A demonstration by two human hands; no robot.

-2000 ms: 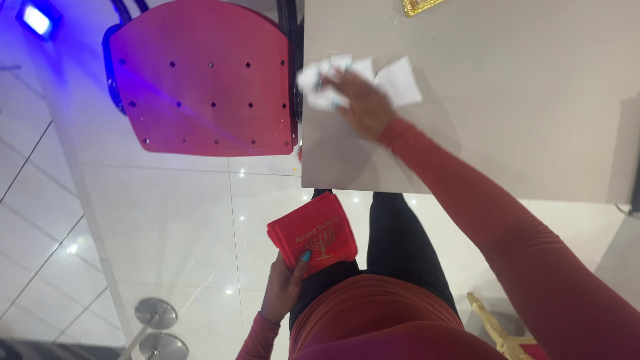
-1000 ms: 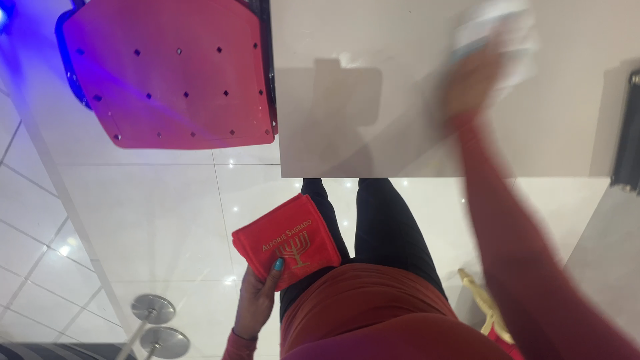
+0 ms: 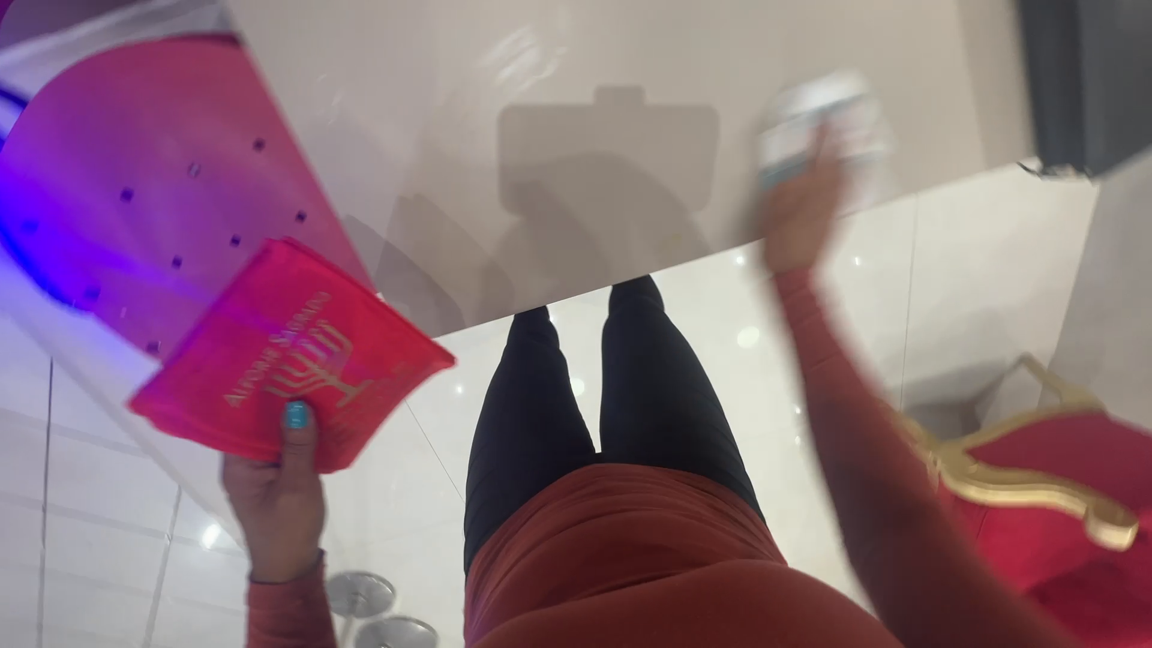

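Note:
My left hand (image 3: 279,504) grips the lower edge of a red fabric pouch (image 3: 243,360) bearing a gold menorah print and lettering, its thumb on the front. The pouch is held up at the left, in front of a chair. My right hand (image 3: 810,198), blurred, is on a crumpled white cloth or paper (image 3: 850,108) at the right part of the light beige tabletop (image 3: 432,108), near its front edge. Whether the white piece is cloth or paper I cannot tell.
A red chair with small holes (image 3: 171,144) stands left against the table. At right are a gold-framed red chair (image 3: 1008,477) and a dark upright object (image 3: 1080,81). Round metal bases (image 3: 360,594) stand on the glossy tiled floor (image 3: 108,486).
My right hand has moved from the table's left side to its right with the white piece. My left hand still holds the pouch, now raised higher. The view has tilted.

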